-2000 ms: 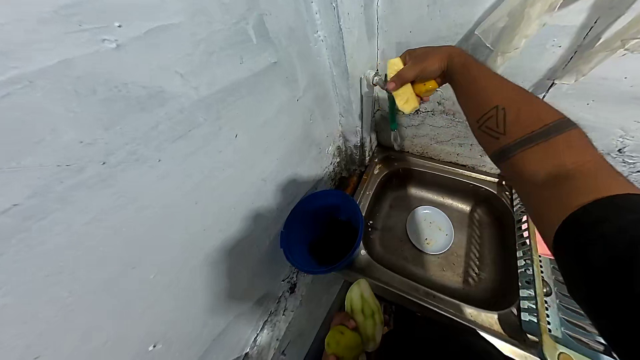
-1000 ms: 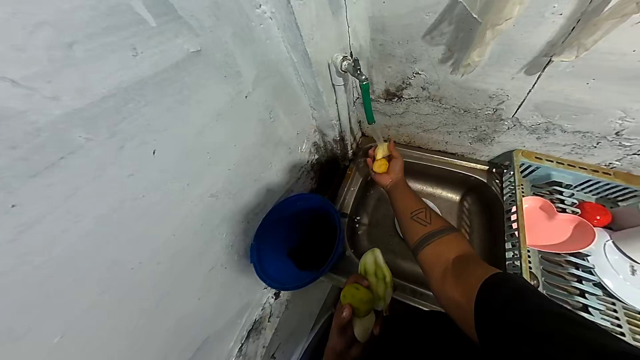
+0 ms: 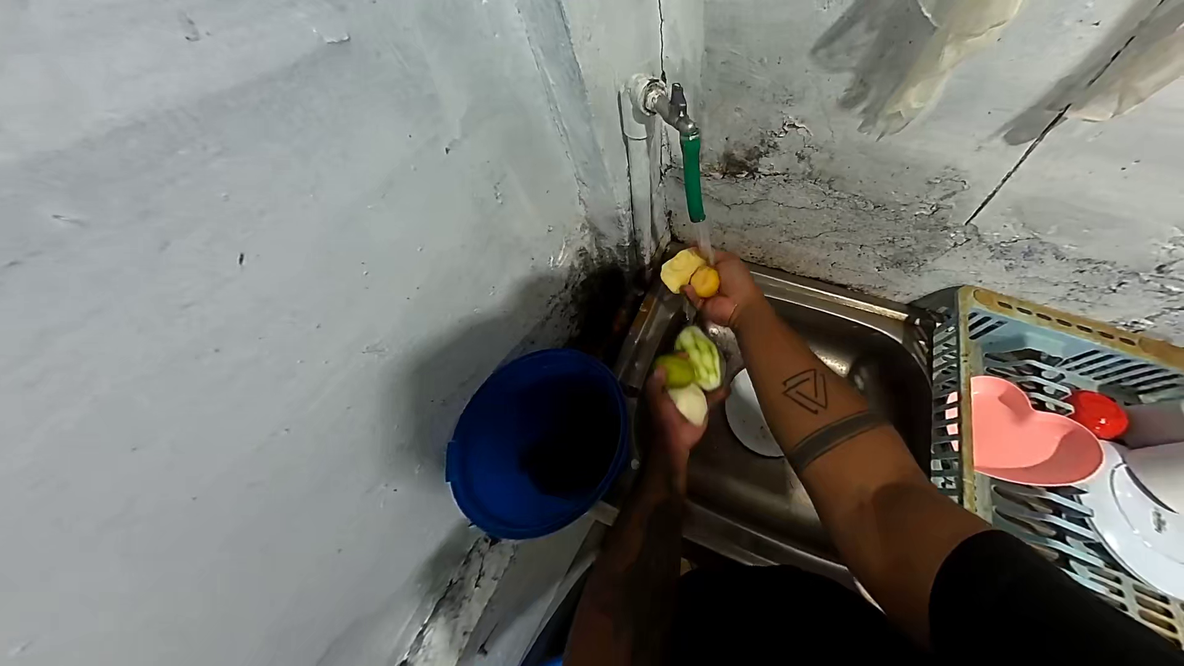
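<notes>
Water runs from the green hose (image 3: 693,178) on the metal tap (image 3: 673,109) over my right hand (image 3: 727,291). That hand holds a pale yellow peeled piece (image 3: 683,269) and a rounder orange-yellow piece (image 3: 705,281), perhaps vegetables. Lower and a little left, my left hand (image 3: 680,414) is closed around a striped, partly peeled green vegetable (image 3: 699,357), a green lime-like fruit (image 3: 676,371) and a whitish peeled piece (image 3: 688,404). Both hands are over the left side of the steel sink (image 3: 819,319). A white plate (image 3: 751,416) lies in the basin, partly hidden by my right forearm.
A blue bucket (image 3: 472,421) stands left of the sink, against the wall. On the right, a dish rack (image 3: 967,398) holds a pink heart-shaped dish (image 3: 1031,439), a red round item (image 3: 1098,413), cutlery and white dishes (image 3: 1133,518). Rough walls meet behind the tap.
My right hand has come down from the tap to beneath the hose, and water now flows. My left hand has moved up over the sink with its pieces. The view has shifted.
</notes>
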